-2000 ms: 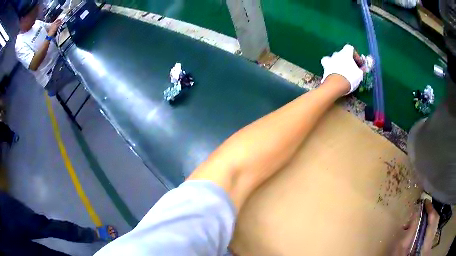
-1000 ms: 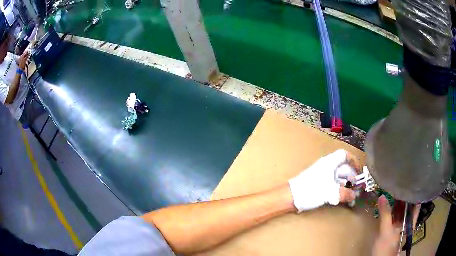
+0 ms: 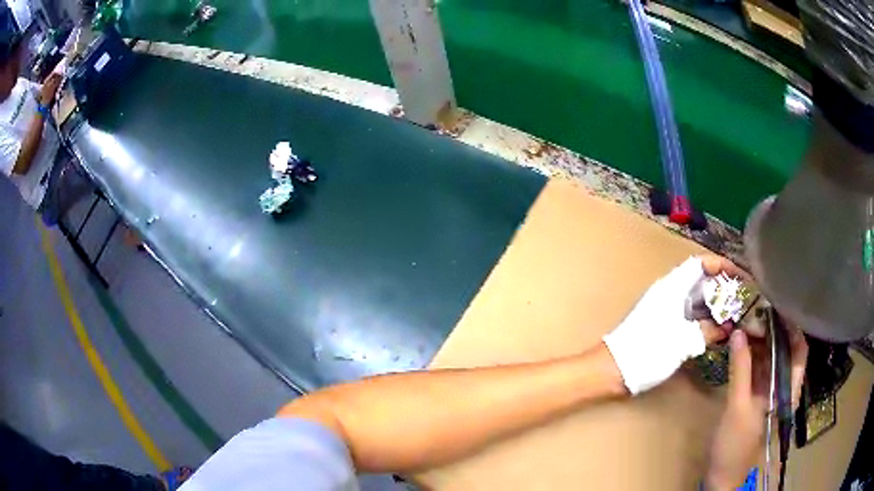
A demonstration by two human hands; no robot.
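Observation:
My left hand (image 3: 661, 331), in a white glove with bare fingertips, holds a white plastic socket part (image 3: 726, 297) over the tan board (image 3: 565, 278). A small green circuit board (image 3: 711, 366) shows just below the white part. My right hand (image 3: 743, 412), ungloved, is close beside it at the lower right, partly cut off and blurred. A dark cable and a thin pale line (image 3: 772, 403) run along my right hand. The iron's tip and its contact with the work cannot be made out.
A grey fume hood (image 3: 815, 249) hangs at the right. Another assembly (image 3: 280, 177) lies on the dark green bench (image 3: 383, 221). A grey post (image 3: 414, 58) and clear tube (image 3: 661, 115) stand at the far edge, before the green conveyor. A black tray (image 3: 824, 403) is lower right. A person is far left.
Two seconds ago my left hand was at an assembly by the conveyor; it came back to the board with the white part. Since one second ago, the part has turned and sits closer to my right hand.

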